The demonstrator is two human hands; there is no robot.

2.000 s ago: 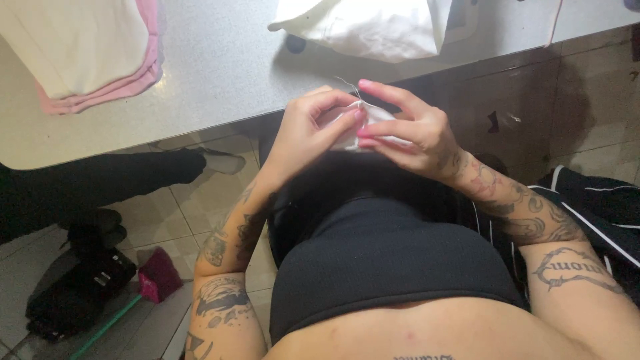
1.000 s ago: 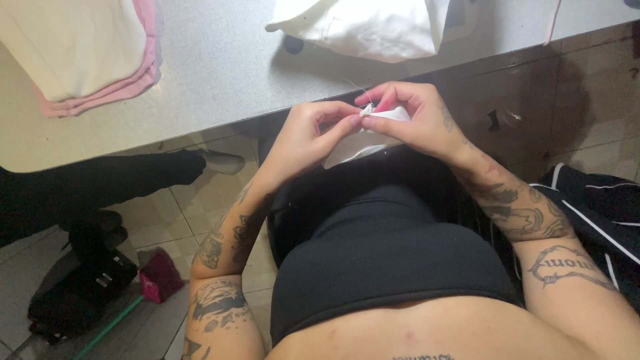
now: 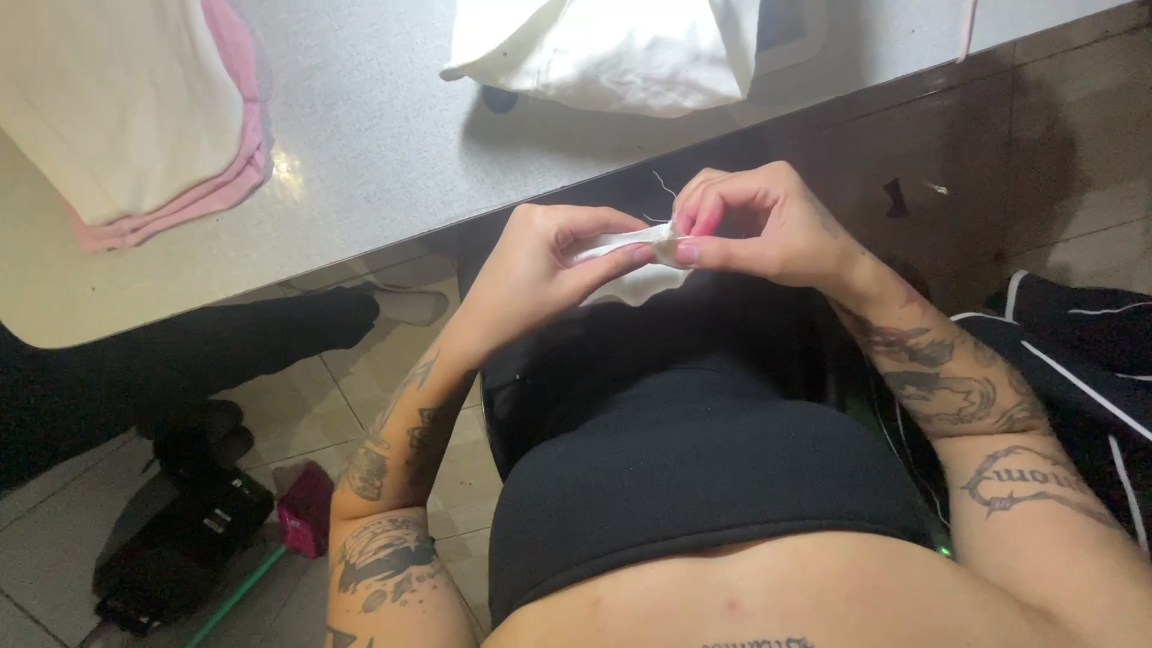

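A small piece of white fabric (image 3: pixel 641 283) is held between both hands over my lap, just off the table's front edge. My left hand (image 3: pixel 562 256) pinches its left part between thumb and fingers. My right hand (image 3: pixel 751 220) grips a gathered corner of it with thumb and fingertips, close beside the left thumb. A thin loose thread (image 3: pixel 664 184) sticks up from the fabric near the right fingertips. The lower part of the cloth hangs below the fingers. Whether a needle is between the fingers cannot be told.
On the grey table (image 3: pixel 360 171) lie a stack of white and pink fabric (image 3: pixel 135 117) at left and a larger white cloth (image 3: pixel 612 54) ahead. Another person's dark-clothed leg (image 3: pixel 198 369) reaches in under the table. A green-handled pink broom (image 3: pixel 303 508) and black-and-white clothing (image 3: pixel 1080 360) are lower down.
The fingers of my right hand have drawn in from a spread pose and now pinch the fabric. The white cloth's position between the hands has shifted slightly.
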